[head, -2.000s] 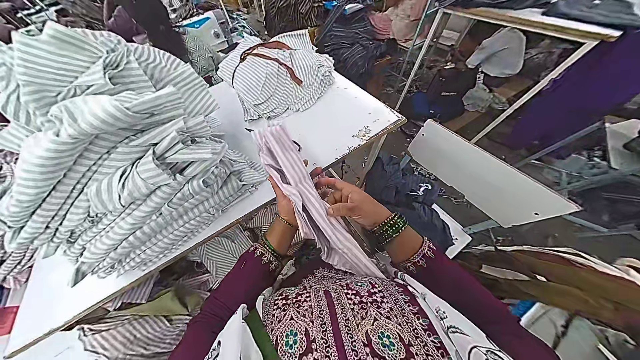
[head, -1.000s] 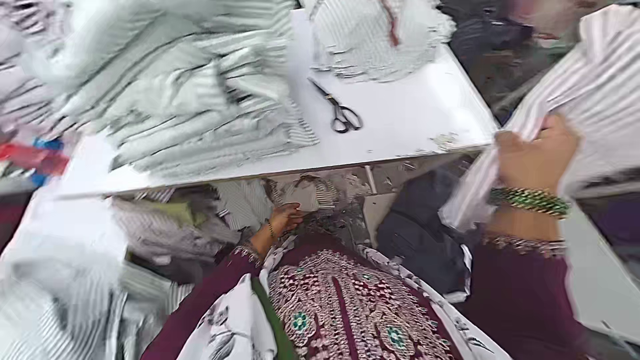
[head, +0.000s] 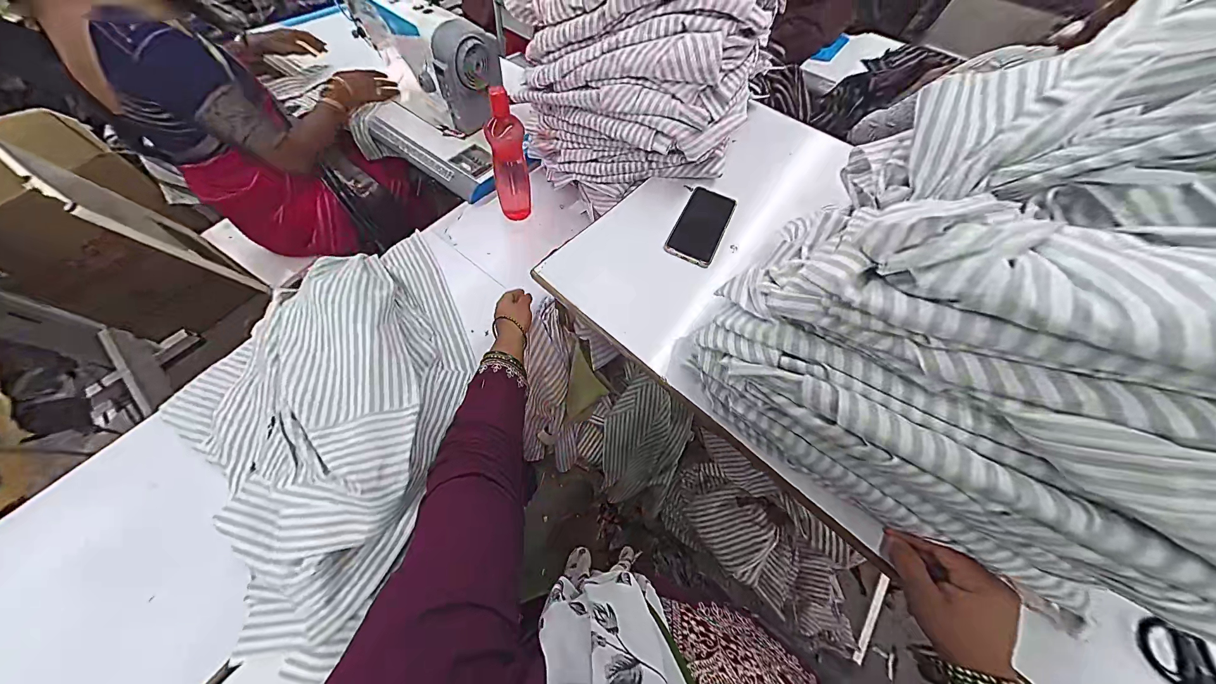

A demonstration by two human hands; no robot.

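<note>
My left hand (head: 514,315) reaches forward to the edge of the left white table, beside a loose heap of green-and-white striped cloth (head: 332,380); its fingers are curled, and whether they hold anything is hidden. At the lower right my right hand (head: 955,598) is at the edge of the right white table, just below a big stack of grey-green striped cloth (head: 950,380). What its fingers grip cannot be told. Black scissor handles (head: 1173,651) show at the lower right corner.
A smartphone (head: 701,226) lies on the right table (head: 617,275). Near it stand a red bottle (head: 508,157) and a pile of pink-striped cloth (head: 646,85). Another person works at a sewing machine (head: 461,71) at upper left. Striped cloth (head: 731,522) hangs and lies below the table edge.
The view has swung left. My right hand, which held striped cloth out to the right, is down at the table edge. My left hand has reached forward from near my body.
</note>
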